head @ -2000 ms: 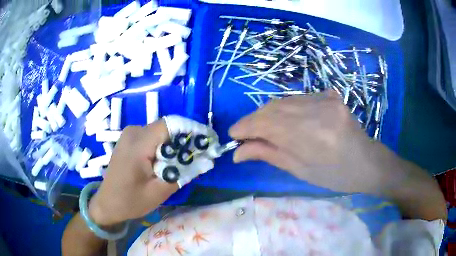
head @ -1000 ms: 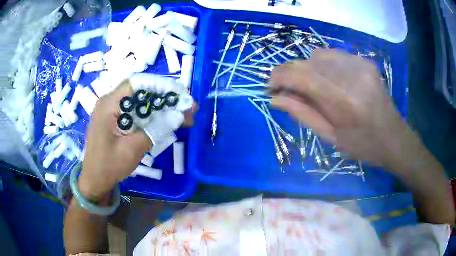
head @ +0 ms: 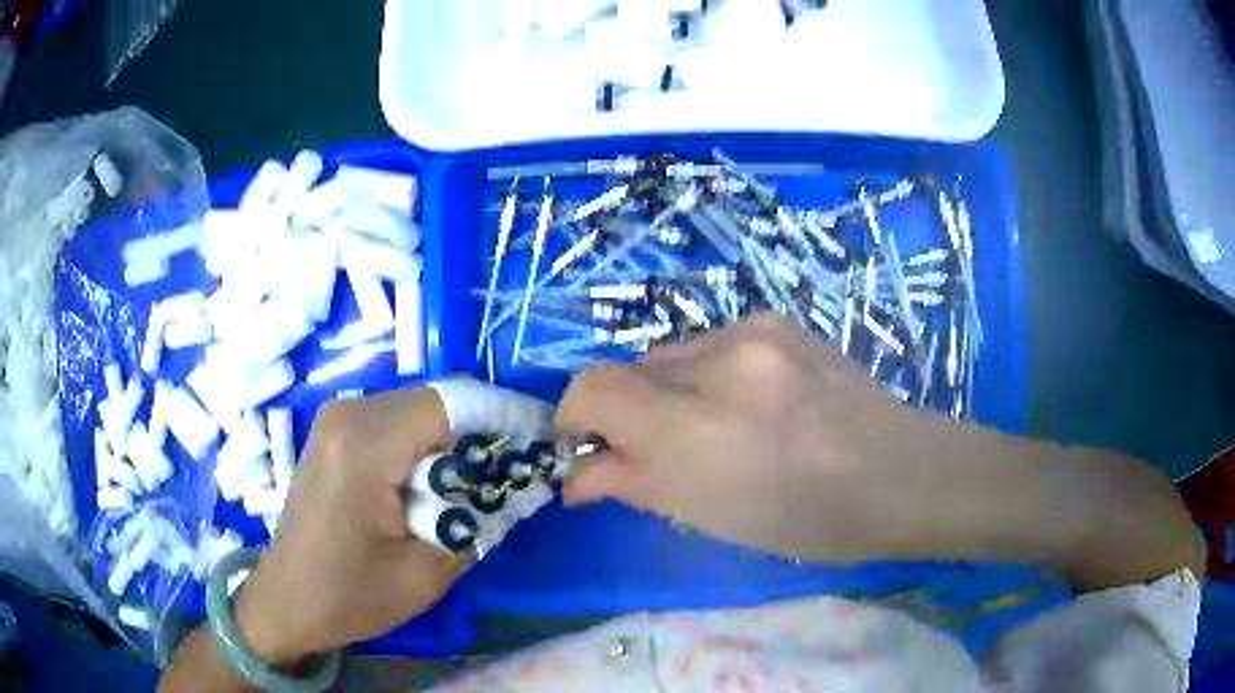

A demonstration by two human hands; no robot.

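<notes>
My left hand (head: 386, 494) has white finger coverings and holds a bunch of sub-assemblies (head: 457, 527), their round black ends with pale centres facing up. My right hand (head: 731, 440) meets it at the fingertips and pinches a small dark and shiny fitting (head: 589, 445) beside the bunch; the rest of that piece is hidden. White sleeves (head: 278, 291) lie heaped in the left compartment of the blue tray (head: 432, 257). Thin stems with dark and shiny fittings (head: 664, 298) lie tangled in the right compartment, partly behind my right hand.
A white shallow tray (head: 813, 115) beyond the blue tray holds several pieces with black ends. A clear plastic bag of small white parts (head: 41, 339) lies at the far left, overlapping the blue tray. Pale sheets or a bag (head: 1178, 163) lie at the right. The tabletop (head: 1084, 298) is dark green.
My right hand has moved from over the stem pile back to my left hand, now with a fitting at its fingertips. The view has shifted, showing more of the white tray and its pieces.
</notes>
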